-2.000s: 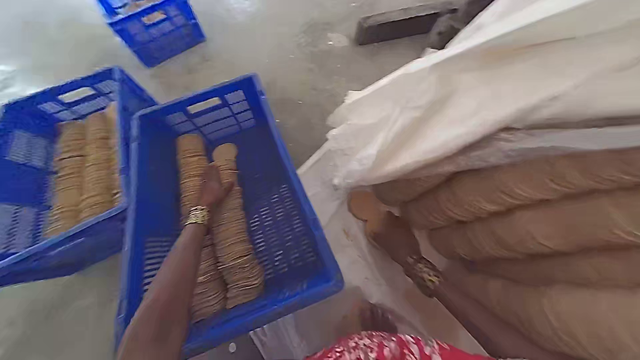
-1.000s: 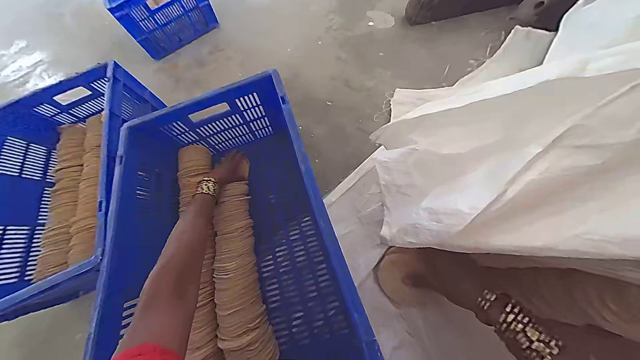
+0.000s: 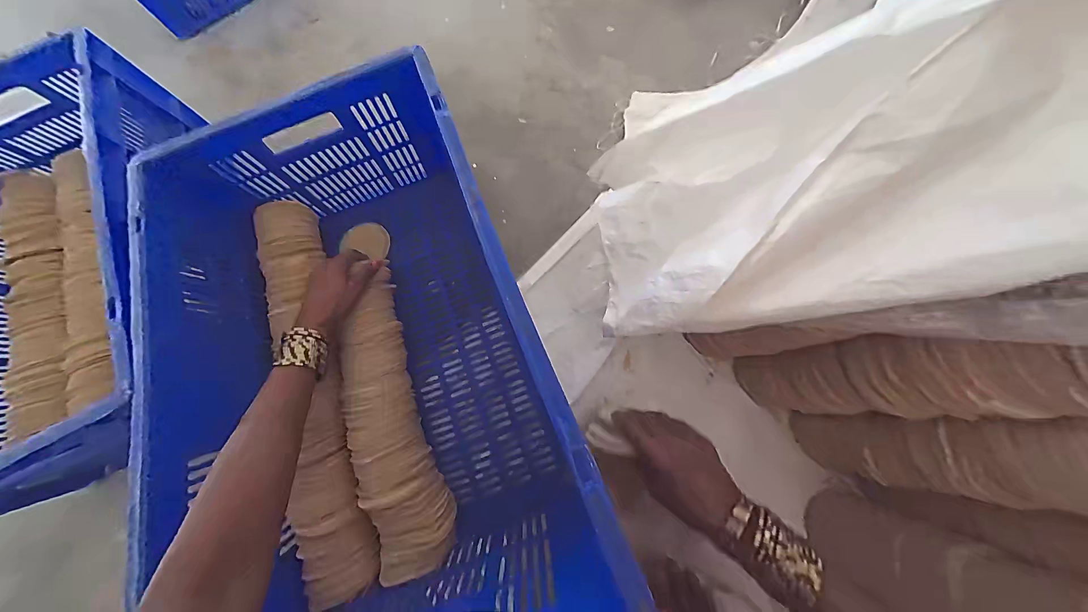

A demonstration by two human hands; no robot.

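Observation:
Two long rows of thin, round brown discs lie in a blue plastic crate. My left hand reaches over the left row and touches the top end of the right row, its fingers bent around the end discs. Outside the crate, on the right, my right hand is over white sheeting, its fingers at a pale round edge, blurred; whether it grips anything is unclear. Several more rows of brown discs lie right of that hand, partly under a white woven sheet.
A second blue crate with rows of discs stands against the first on the left. Part of another blue crate shows at the top left. Grey concrete floor lies beyond the crates.
My right hand, at the end of the rows under the sheet in the earlier frames, is now nearer the crate's right wall. My left hand stays at the right row's top end.

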